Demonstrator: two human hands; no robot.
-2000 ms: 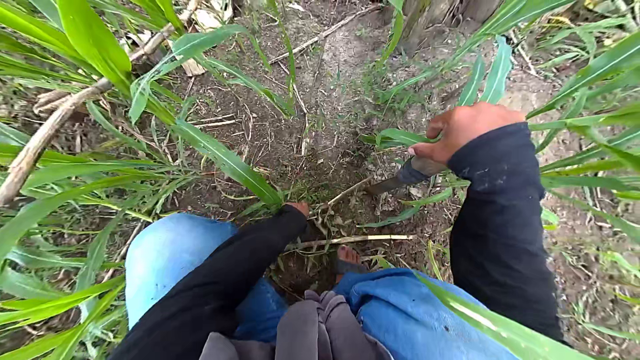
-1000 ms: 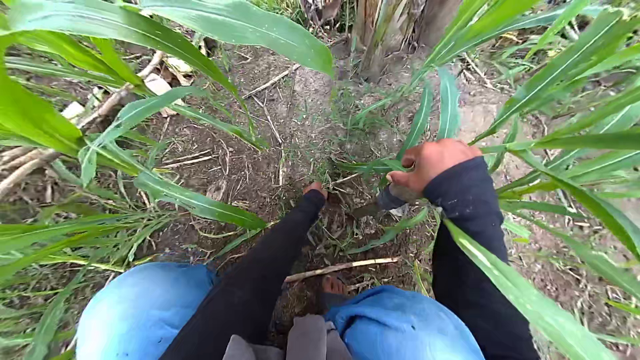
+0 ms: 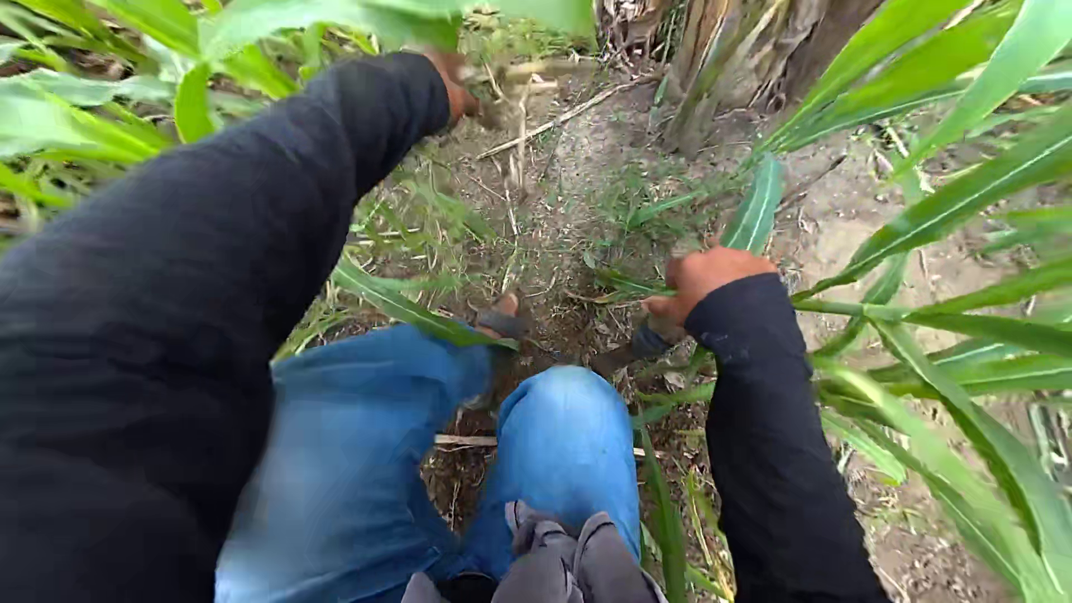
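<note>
My right hand (image 3: 710, 283) is closed around the grey handle (image 3: 649, 342) of a tool at right of centre. Its dark blade (image 3: 613, 360) points left, low over the soil, beside my bent knee. At the upper left my left hand (image 3: 456, 88) reaches out, blurred, near the long green leaves (image 3: 394, 21); whether it holds anything cannot be told. Small weeds (image 3: 641, 201) grow on the ground between the hands.
A thick, dry-sheathed plant trunk (image 3: 737, 59) stands at the top. Tall leafy stalks (image 3: 896, 314) spread along the right side, and more foliage (image 3: 75, 117) fills the upper left. Dry sticks (image 3: 569, 117) lie on the bare soil. My sandalled foot (image 3: 501, 318) is near the centre.
My left hand has moved from the soil near the blade up and out to the upper left. My right hand still grips the tool. One foot now shows further forward.
</note>
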